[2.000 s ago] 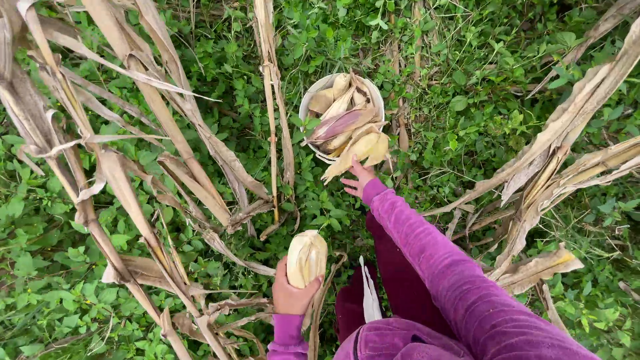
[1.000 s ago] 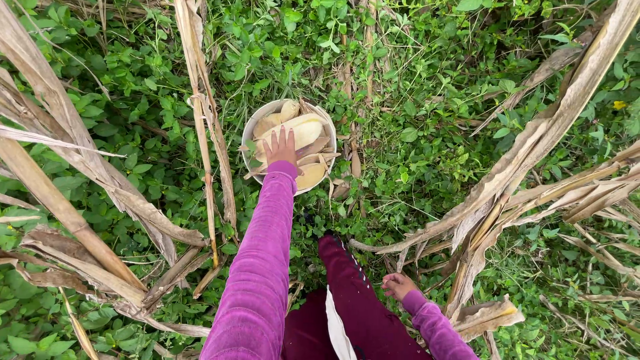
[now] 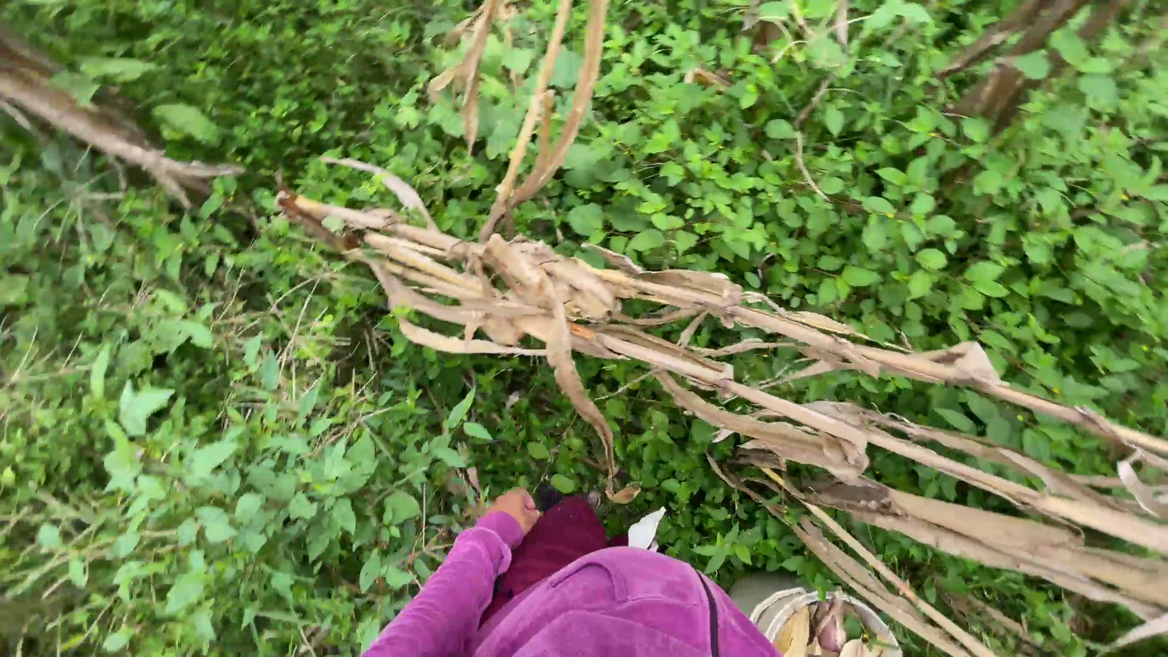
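My left hand (image 3: pixel 516 507) hangs low beside my dark red trouser leg (image 3: pixel 557 547), its fingers curled; whether it holds anything does not show. My right hand is out of view. A pale bucket (image 3: pixel 879 620) with husked-over corn ears (image 3: pixel 832 625) inside is partly visible at the bottom right, cut off by the frame edge. Dry corn stalks (image 3: pixel 785 406) with withered leaves lie in a bundle ahead of me, slanting from upper left to lower right.
Low green leafy plants (image 3: pixel 274 474) cover the ground. More dry stalks (image 3: pixel 538 119) rise at the top centre, and others (image 3: pixel 91 119) reach in from the upper left. A white strip (image 3: pixel 646 529) shows beside my trouser leg.
The view has swung widely. My right hand and the ear of corn in my left hand, seen earlier, are no longer in view; the bucket now lies at the bottom right.
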